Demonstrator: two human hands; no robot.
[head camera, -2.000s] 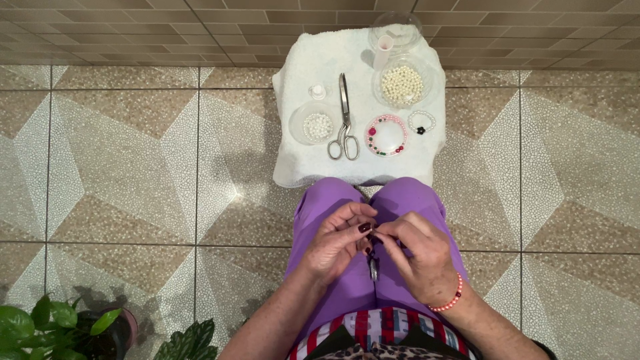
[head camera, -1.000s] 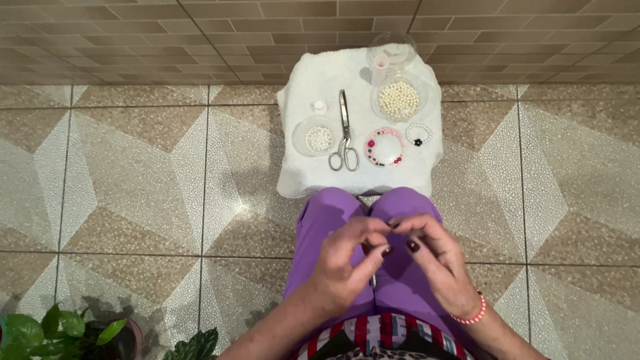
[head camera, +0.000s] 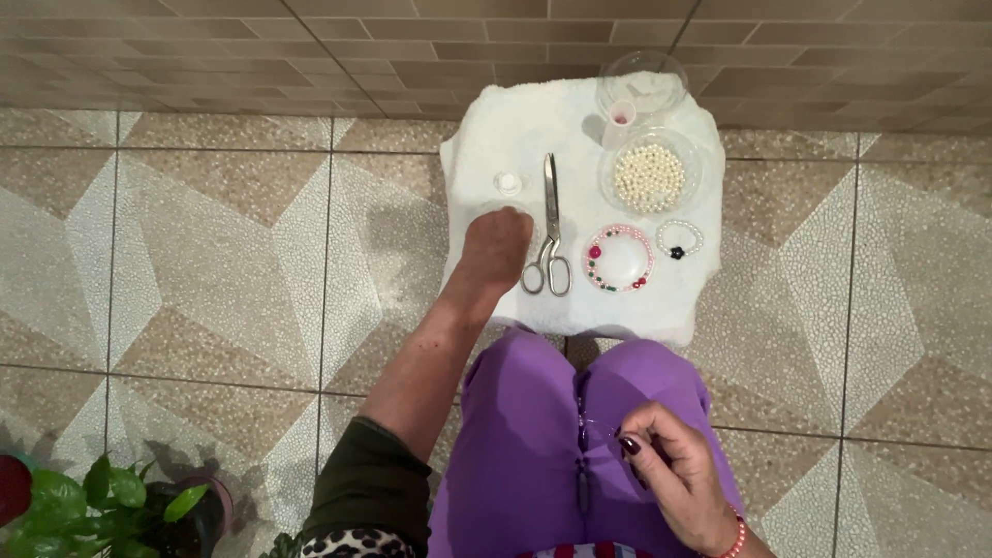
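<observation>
My left hand (head camera: 498, 246) reaches down over the small clear dish of white beads on the towel-covered stool; its fingertips and most of the dish are hidden. Just right of it lie metal scissors (head camera: 551, 225), handles toward me. Above my lap, my right hand (head camera: 659, 465) pinches a thin clear strand (head camera: 598, 422) between thumb and fingers. A round dish (head camera: 620, 260) with a pink beaded strand around it and a pearl bracelet with a black flower bead (head camera: 677, 253) lie right of the scissors. Behind them is a bowl of cream pearl beads (head camera: 649, 177).
A white towel (head camera: 504, 124) covers the stool, which stands by the tiled wall. On it are a small clear container (head camera: 508, 183), a pinkish tube (head camera: 619, 122) and an empty-looking clear bowl (head camera: 642, 81). A potted plant (head camera: 116, 496) stands on the floor at lower left.
My left hand has left my right hand above the lap and moved forward to the small dish of white beads. My right hand stays over the lap, slightly lower.
</observation>
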